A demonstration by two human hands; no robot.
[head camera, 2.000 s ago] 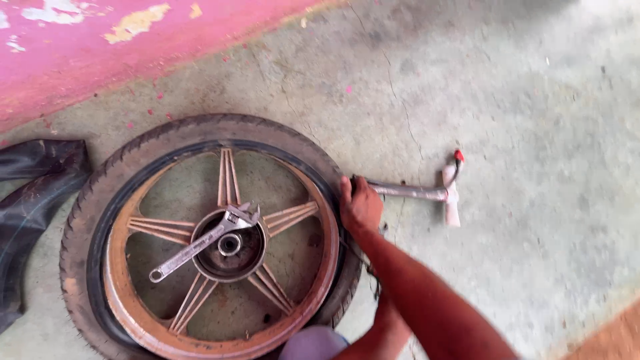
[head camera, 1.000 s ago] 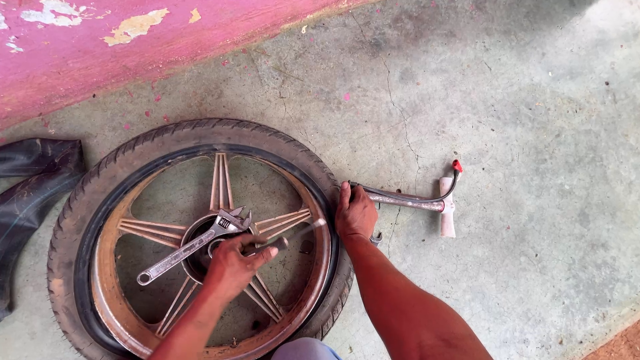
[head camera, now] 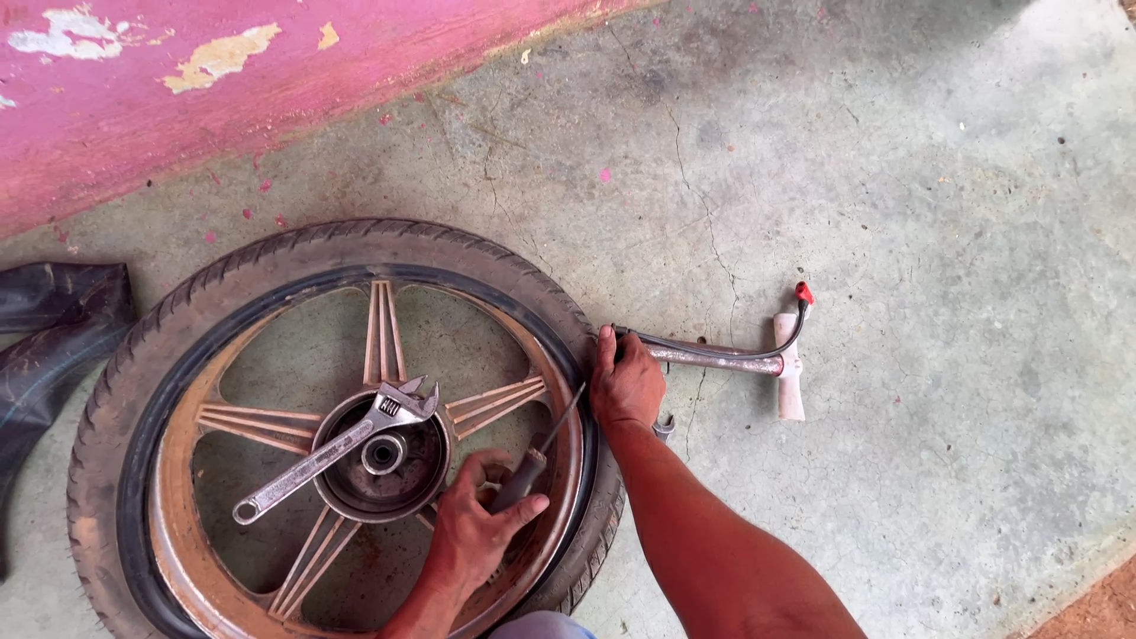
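A spoked motorcycle wheel (head camera: 173, 524) with its tyre (head camera: 98, 417) lies flat on the floor. My left hand (head camera: 475, 524) is over the wheel's right side and holds a screwdriver (head camera: 522, 479), whose tip is by the rim's edge at the tyre. My right hand (head camera: 628, 377) is closed around the near end of a hand pump (head camera: 710, 357) at the tyre's right edge; what its fingers press on is partly hidden. Across the hub (head camera: 384, 454) rests an adjustable wrench (head camera: 333, 453). The pump's pale handle (head camera: 790, 382) points away to the right, with a black hose (head camera: 781, 348) along its barrel.
A black inner tube (head camera: 53, 355) lies on the floor left of the tyre. The end of another wrench (head camera: 664, 428) shows beside my right wrist. A pink wall (head camera: 266, 89) with peeling paint borders the cracked concrete floor (head camera: 887, 222) at the upper left.
My left hand, near the hub a second ago, has moved toward the rim's right side with the screwdriver. My right hand stays at the tyre's right edge.
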